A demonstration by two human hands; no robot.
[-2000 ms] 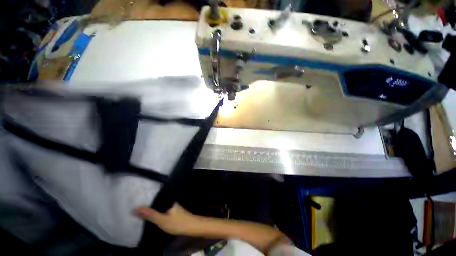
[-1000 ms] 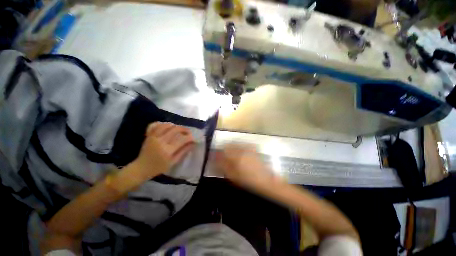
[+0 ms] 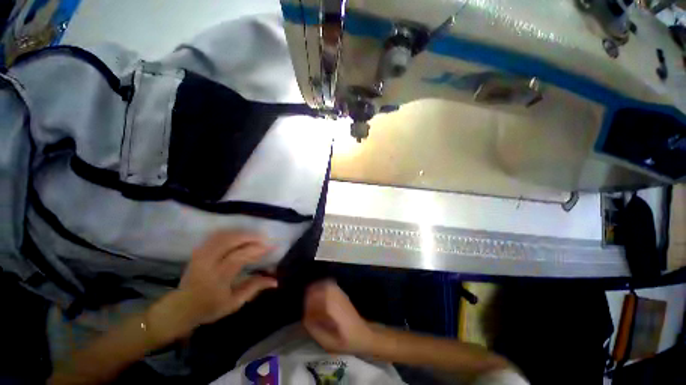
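Observation:
The light grey garment body (image 3: 98, 203) with black strips lies heaped left of the needle, its right edge running up under the presser foot (image 3: 335, 116). A stitched grey flap (image 3: 150, 124) and a black panel (image 3: 199, 139) lie flat on it. My left hand (image 3: 226, 274) is over the garment's lower part, fingers curled around a gap; I cannot tell whether it pinches cloth. My right hand (image 3: 331, 316) is below the table edge by the black edge strip (image 3: 305, 244), fingers folded, slightly blurred; its fingertips' hold is unclear.
The white sewing machine head (image 3: 466, 68) with blue stripe fills the upper right, its dark display (image 3: 647, 139) at the far right. A metal measuring scale (image 3: 466, 248) edges the table. A dark object (image 3: 641, 233) sits at the table's right end.
The view has come closer to the needle. The garment has straightened along the needle line. Both hands have moved down towards the table edge, my left hand off the upper cloth.

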